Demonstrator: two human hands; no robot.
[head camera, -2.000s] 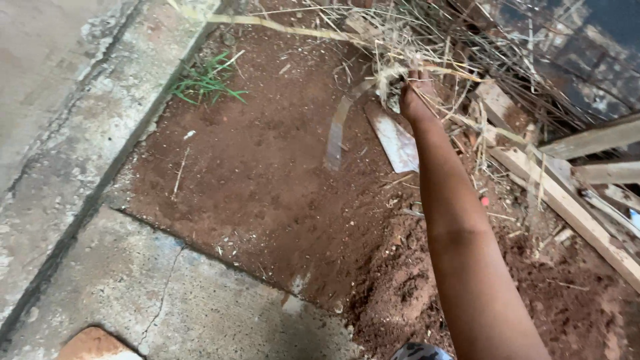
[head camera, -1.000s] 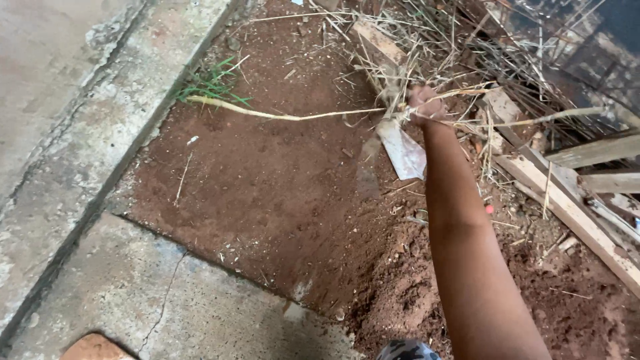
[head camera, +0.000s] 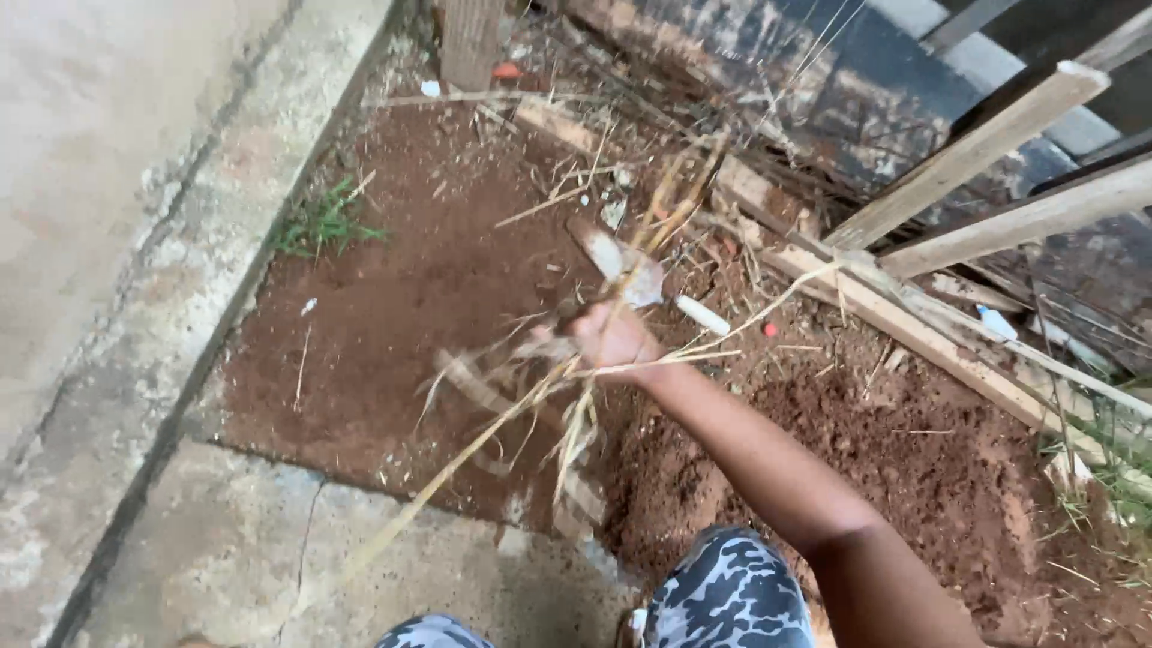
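Observation:
My right hand (head camera: 616, 342) is closed on a loose bundle of dry plant stalks (head camera: 486, 432) above the bare red soil (head camera: 387, 315). Long stalks stick out of the fist toward the lower left and the upper right, and thin, blurred strands hang beneath. Just beyond the hand lie a whitish flat scrap (head camera: 641, 283) and a white cylindrical piece (head camera: 702, 315). A small red object (head camera: 769, 329) is on the soil to the right of them. My left hand is out of view.
A concrete kerb (head camera: 243, 180) runs along the left and a cracked concrete slab (head camera: 243, 522) borders the soil below. Wooden slats (head camera: 972, 162) rise at the upper right above a timber beam (head camera: 918, 333). Loose soil (head camera: 864, 450) is heaped at the right; a grass tuft (head camera: 328, 220) grows by the kerb.
My right hand has come back from the debris by the wood, toward my knees, with stalks in it. The white cylindrical piece now shows. The view has shifted.

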